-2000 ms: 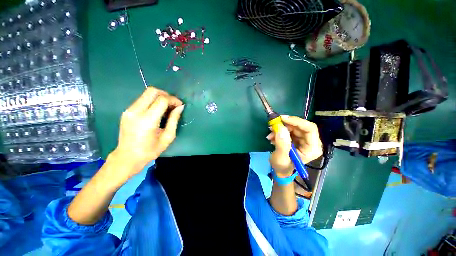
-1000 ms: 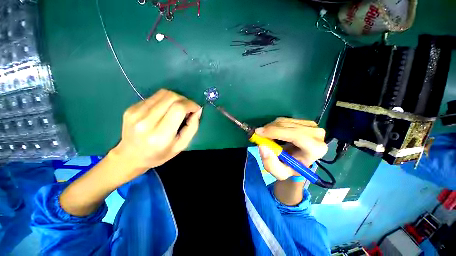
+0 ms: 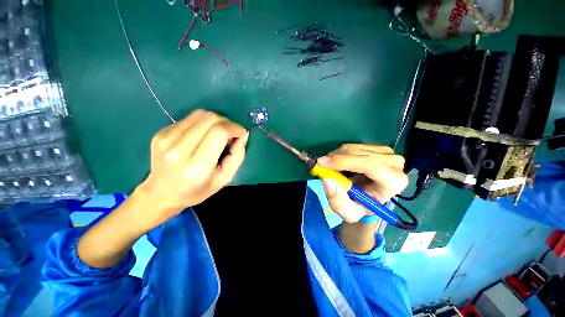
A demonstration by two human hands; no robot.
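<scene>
A small round circuit board (image 3: 259, 115) lies on the green mat in front of me. My right hand (image 3: 362, 179) holds the yellow and blue soldering iron (image 3: 337, 180) like a pen, its metal tip at the board's lower edge. My left hand (image 3: 195, 158) is left of the board with thumb and forefinger pinched together. The thin solder wire (image 3: 143, 75) runs down from the top edge to behind my left hand, and its end near the fingertips is too small to make out.
Short black wires (image 3: 315, 45) lie beyond the board. A red-wired part (image 3: 194, 44) lies near a red pile at the top edge. Clear blister trays (image 3: 37, 124) are at left. The black iron stand (image 3: 458, 102) and a round tin (image 3: 461, 17) are at right.
The iron's tip has moved left from near the black wires to the board. My left hand has come closer to the board. The view has shifted, and the fan has left it.
</scene>
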